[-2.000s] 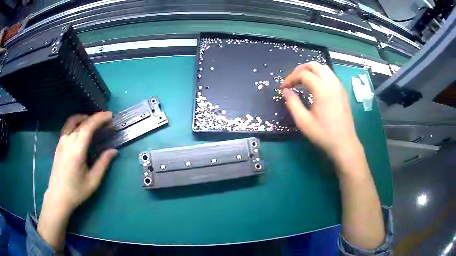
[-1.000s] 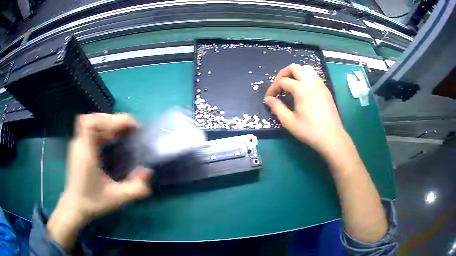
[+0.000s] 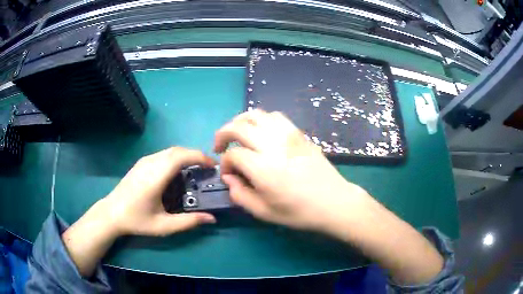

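Observation:
A black plastic bar [image 3: 215, 197] lies in front of me, seen at its left end with a bright ringed hole; my right hand hides the rest. My left hand [image 3: 157, 195] grips its left end between thumb and fingers. My right hand [image 3: 281, 172] is over the bar with its fingertips together at the bar's top; whether they hold a small piece cannot be seen. The black parts tray [image 3: 287, 86] lies behind my right hand, with small metal pieces scattered along its edges and right side.
A tall stack of black bars [image 3: 80, 86] stands at the left, with more black parts at the far left. A pale plastic piece [image 3: 426, 112] lies right of the tray. Metal rails [image 3: 189, 53] run behind the green mat [image 3: 189, 86]. Blue fabric shows at the lower left.
My left hand has brought the separate bar from the left over to the bar in front of me. My right hand has moved from the tray to the bar.

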